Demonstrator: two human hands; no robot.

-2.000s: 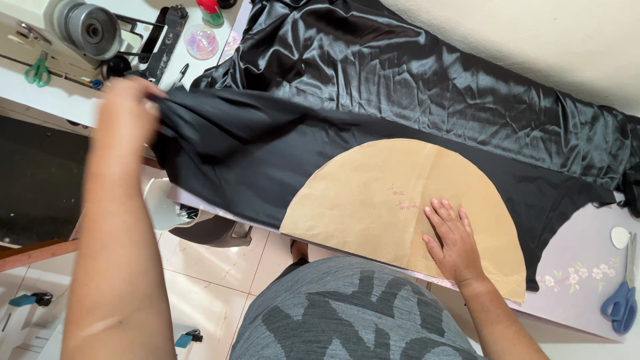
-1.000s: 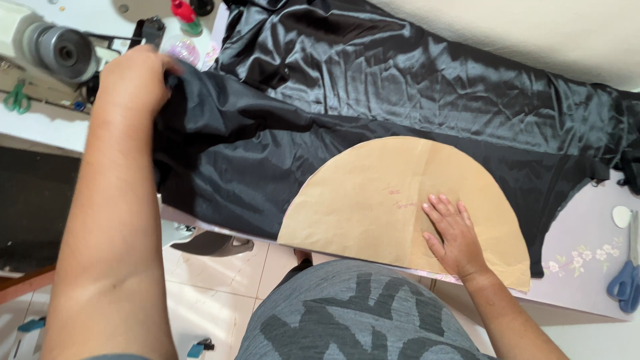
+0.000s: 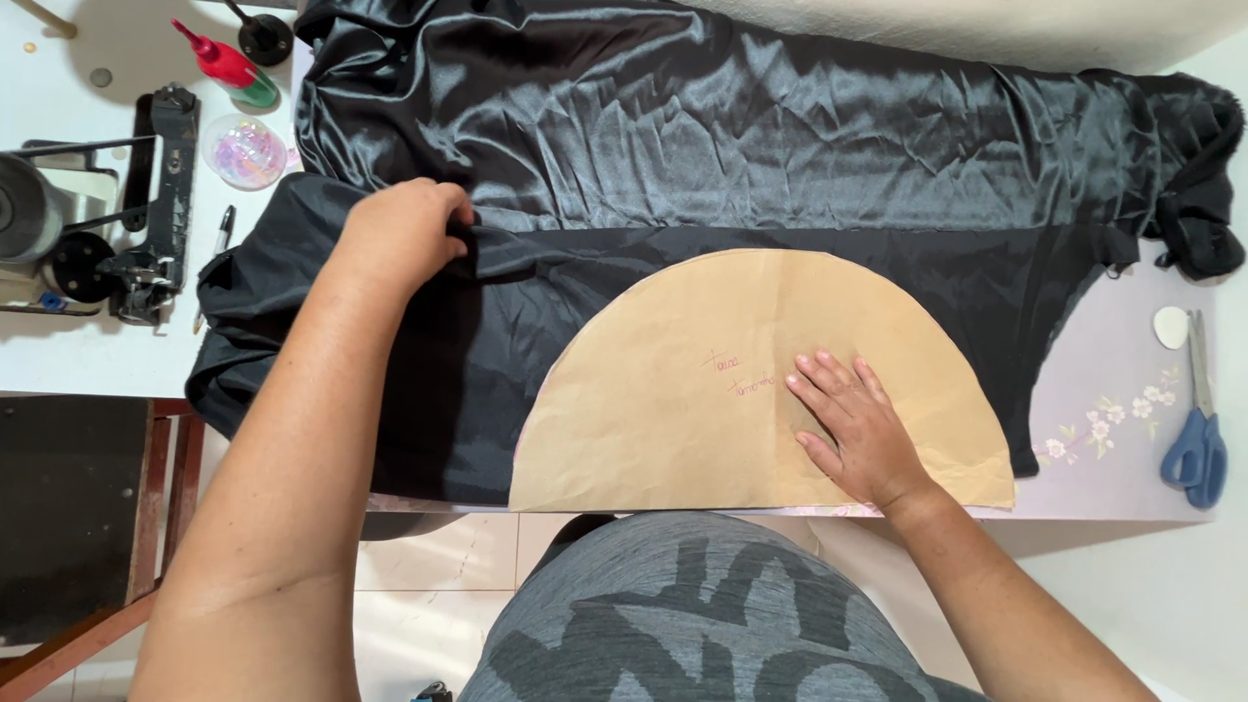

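Observation:
Black satin fabric [image 3: 780, 136] lies in wrinkled folds across the table, its matte side [image 3: 429, 390] turned up nearer to me. On that matte part rests a half-round brown paper pattern [image 3: 643, 390] with red handwriting, its straight edge along the table's front edge. My right hand [image 3: 858, 429] presses flat on the pattern's right half, fingers spread. With thumb and fingers, my left hand [image 3: 409, 234] pinches the black fabric left of the pattern, near the line where matte and shiny parts meet. The fingertips of that hand are partly in shadow.
Blue-handled scissors [image 3: 1195, 448] and a white disc [image 3: 1170, 328] lie at the table's right end. On the white table at left are a sewing machine [image 3: 29, 210], a red and green bottle [image 3: 229, 68], a round container of sequins [image 3: 244, 151] and a pen [image 3: 226, 229]. A wall borders the far side.
My left hand has moved right, from the fabric's far left end to nearer the pattern, and the fabric there lies more spread out. My right hand stays on the pattern. The view has shifted.

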